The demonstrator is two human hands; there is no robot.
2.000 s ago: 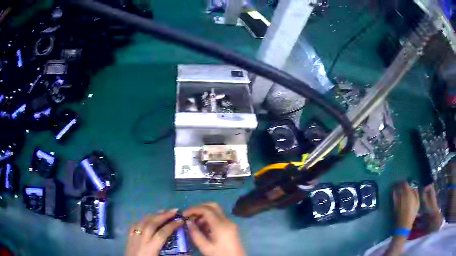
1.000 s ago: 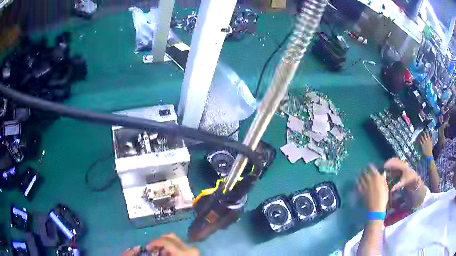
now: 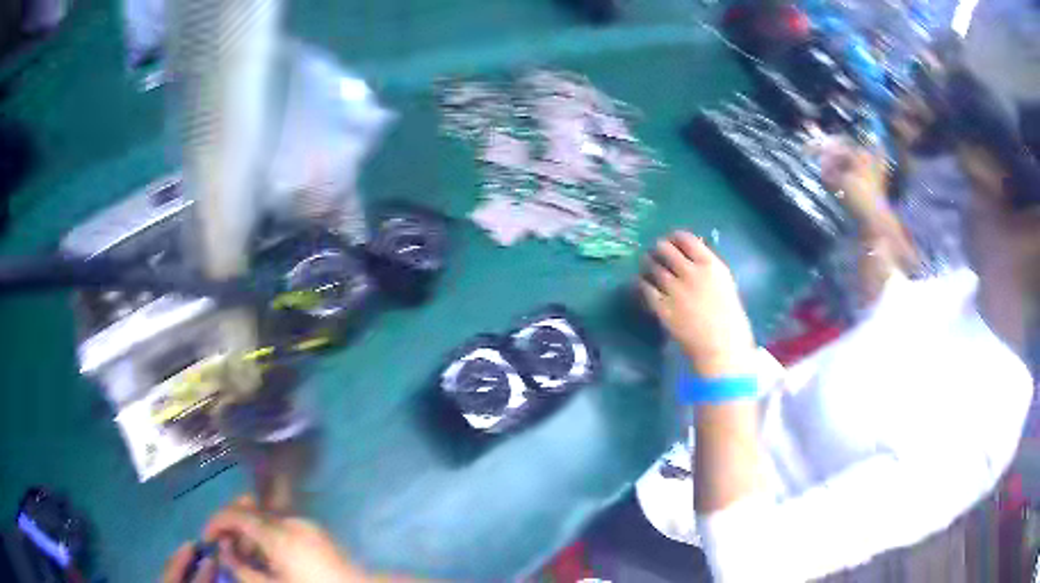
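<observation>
My right hand (image 3: 279,549) is at the bottom left, blurred, with bent fingers on a small dark unit (image 3: 205,563), cut off by the lower edge. My left hand (image 3: 177,566) shows only as a sliver at the unit's left side. What the fingers do to the unit is hidden. The power screwdriver (image 3: 279,461) hangs nose-down just above my right hand, blurred. The silver-white screw feeder (image 3: 143,438) stands behind and left of it.
Two speaker units (image 3: 485,389) stand mid-table, more (image 3: 325,282) behind the screwdriver. A board heap (image 3: 559,159) lies at the back. A neighbour's hand (image 3: 701,302) with blue wristband is at right. A blurred metal post (image 3: 222,125) and black cable (image 3: 103,273) cross the left.
The view has swung right, so the feeder and my hands appear further left. The front row of three speaker units now shows two. The neighbour's near hand is closer to the row.
</observation>
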